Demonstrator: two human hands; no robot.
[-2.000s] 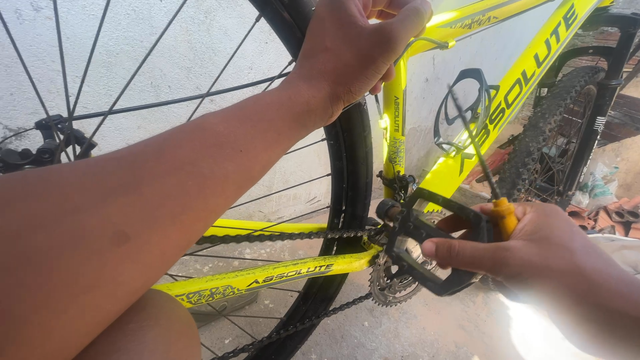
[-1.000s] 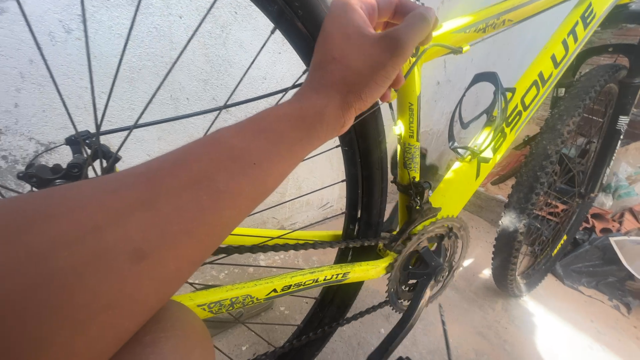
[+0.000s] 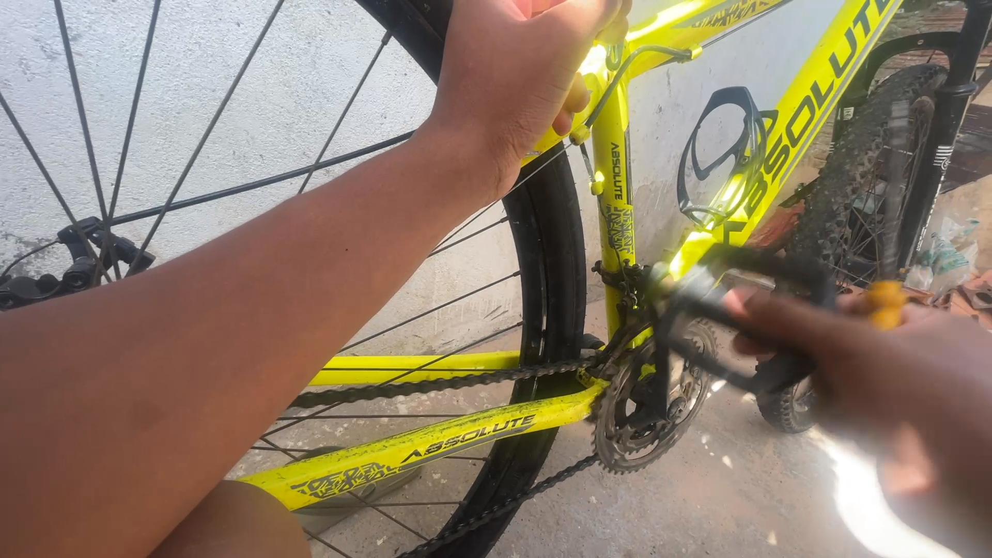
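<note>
A yellow Absolute bicycle frame (image 3: pixel 806 116) stands by a pale wall. My left hand (image 3: pixel 527 77) is raised at the seat tube junction beside the rear brake cable; its fingertips are partly cut off by the top edge, so what they pinch cannot be seen. My right hand (image 3: pixel 876 349), blurred, grips the black pedal (image 3: pixel 744 318) at the crank and also has a yellow-handled screwdriver (image 3: pixel 886 304) in it, shaft pointing up. The chainring (image 3: pixel 651 411) and the chain (image 3: pixel 465 380) lie just left of and below the pedal.
The spoked rear wheel (image 3: pixel 546 294) fills the left and middle, with the rear derailleur or hub parts (image 3: pixel 77 263) at far left. A black bottle cage (image 3: pixel 721 155) sits on the down tube. The front wheel (image 3: pixel 868 170) and broken bricks (image 3: pixel 969 298) are at right.
One second ago my right hand and the pedal were out of view, the crank pointing down; now the hand is on the raised pedal. My left hand stays near the seat tube.
</note>
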